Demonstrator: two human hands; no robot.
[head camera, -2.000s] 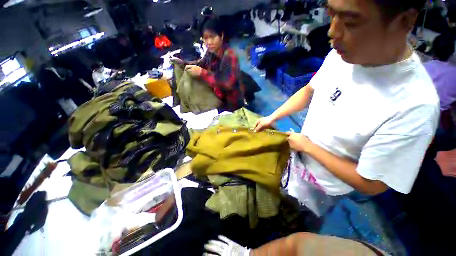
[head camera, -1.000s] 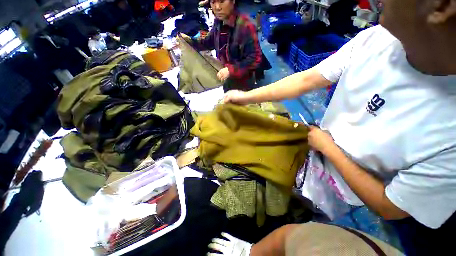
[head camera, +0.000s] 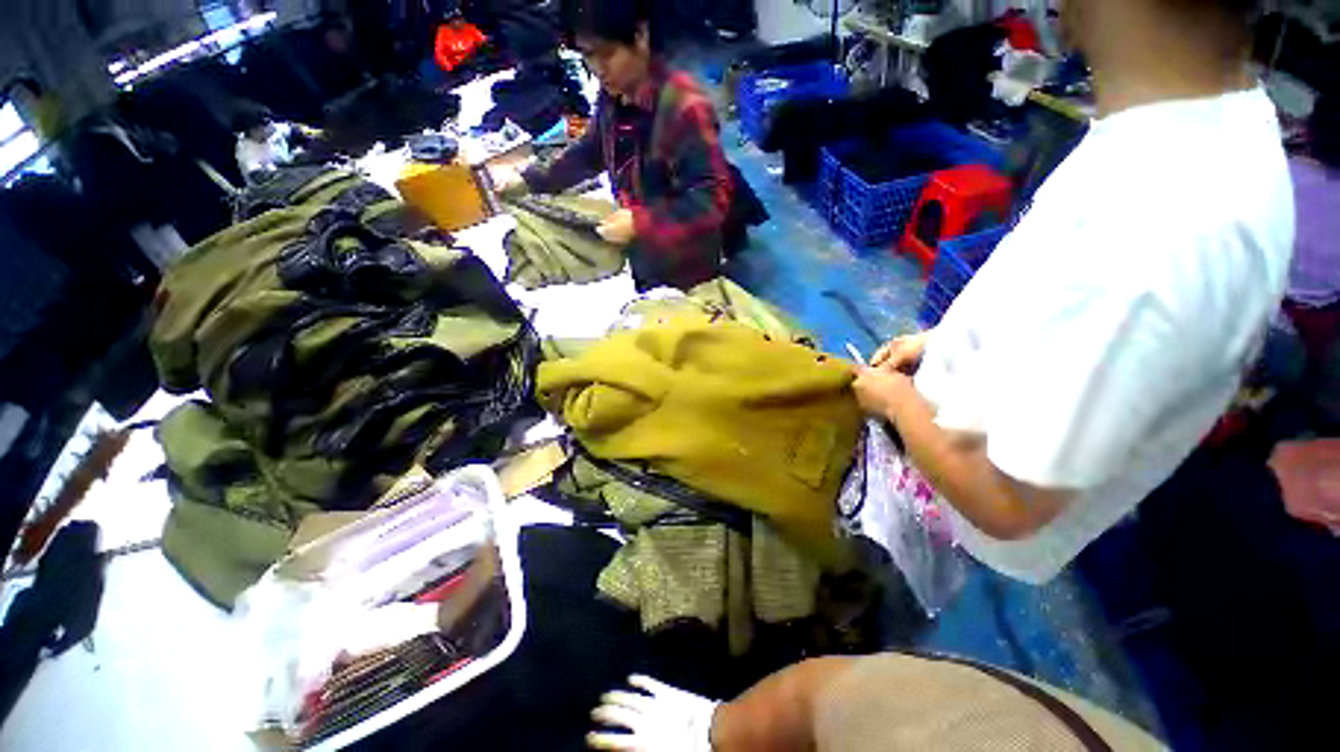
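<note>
My right hand (head camera: 656, 717), in a white glove, is at the bottom edge, partly cut off. Its fingers are apart and it rests on or just over black cloth (head camera: 566, 610); nothing shows in it. My left hand is out of the picture. A mustard coat (head camera: 713, 404) is draped ahead over checked green cloth (head camera: 705, 576). The white plastic basket (head camera: 514, 588), with papers and small brown and red items, is left of the black cloth.
A large olive garment heap (head camera: 346, 331) with shiny black parts stands left. A person in a white T-shirt (head camera: 1124, 309) at right holds the mustard coat's edge, a clear plastic bag (head camera: 908, 529) hanging below. Another person (head camera: 661, 176) handles olive cloth. Blue crates (head camera: 877, 206) and a red stool (head camera: 963, 199) stand behind.
The person in the white T-shirt has turned away, both hands now together at the coat's right edge. The far person's olive cloth is lowered onto the table. My right hand stays low.
</note>
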